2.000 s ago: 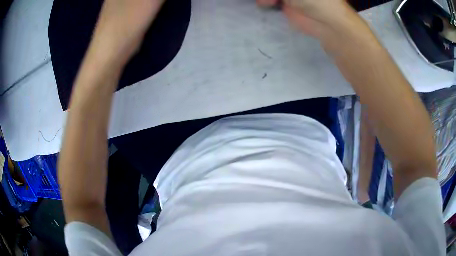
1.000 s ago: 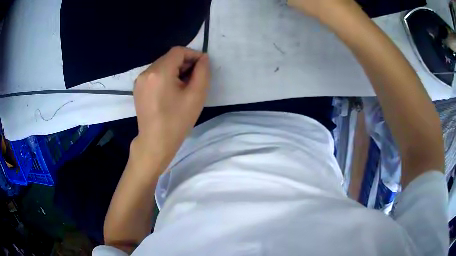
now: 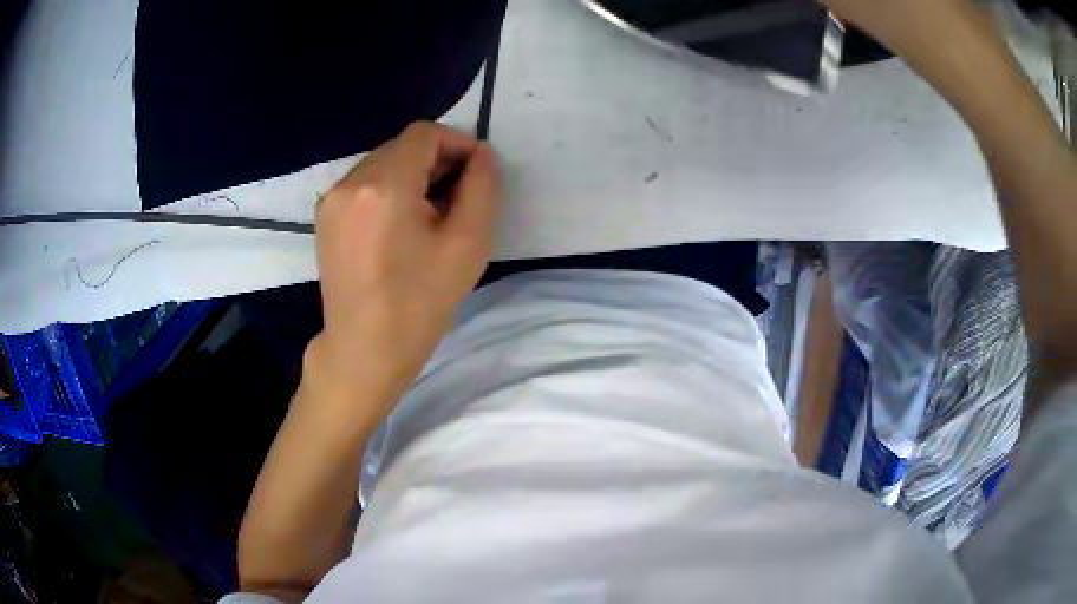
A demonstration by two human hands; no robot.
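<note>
A black fabric panel [image 3: 295, 89] with a curved right edge lies on the white cover at upper left. My left hand [image 3: 408, 207] is just below it, fingers closed on a narrow dark tape [image 3: 487, 100]. The tape runs up from my fingertips beside the panel's curved edge, and its other length runs left across the cover. The hand iron [image 3: 756, 41] is blurred at top centre-right, with a dark body and shiny rim, cut off by the picture's edge. My right forearm shows at upper right; the hand itself is beyond the top edge.
The white ironing table cover [image 3: 709, 177] has stray threads and small marks. Blue plastic crates [image 3: 59, 378] are below left. Plastic-wrapped and striped bundles [image 3: 974, 378] are below right. My white-shirted body is close to the table's front edge.
The iron has moved from the far right to top centre-right, and my right forearm has shifted right. My left hand came down from the top, took the tape, then stayed nearly still.
</note>
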